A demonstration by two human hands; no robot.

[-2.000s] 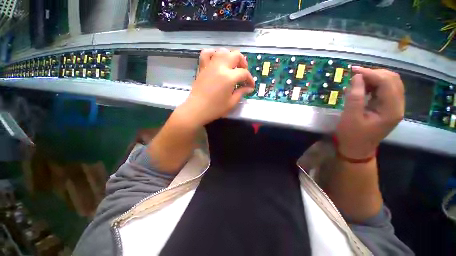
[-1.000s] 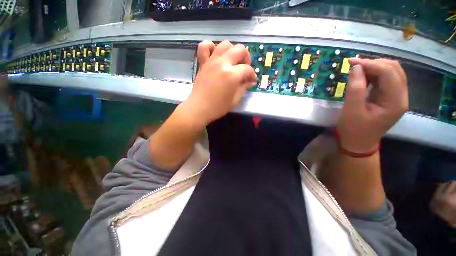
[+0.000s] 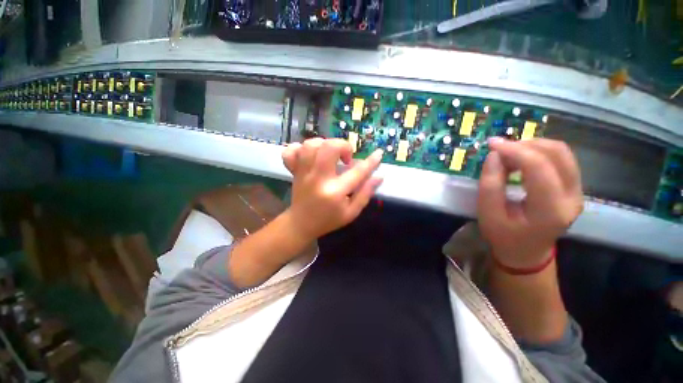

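Note:
A green circuit board panel (image 3: 430, 133) with two rows of yellow transformers (image 3: 410, 115) and small upright capacitors lies between the conveyor rails in front of me. My left hand (image 3: 329, 179) is over the near rail at the panel's left end, fingers bent and apart, with nothing seen in it. My right hand (image 3: 529, 196) is over the panel's right end, thumb and index finger close together at the near row. It covers part of that row, and I cannot tell whether its fingertips hold a component.
The near conveyor rail (image 3: 225, 145) runs across the view. More panels (image 3: 112, 96) lie far left, another at the far right edge. Beyond the far rail are a black component tray (image 3: 299, 34), tweezers (image 3: 490, 13) and yellow wires (image 3: 642, 10).
My left hand has drawn back from the panel onto the near rail, its fingers opening. The panel's left end now shows and sits further left. My right hand has moved slightly left and nearer me.

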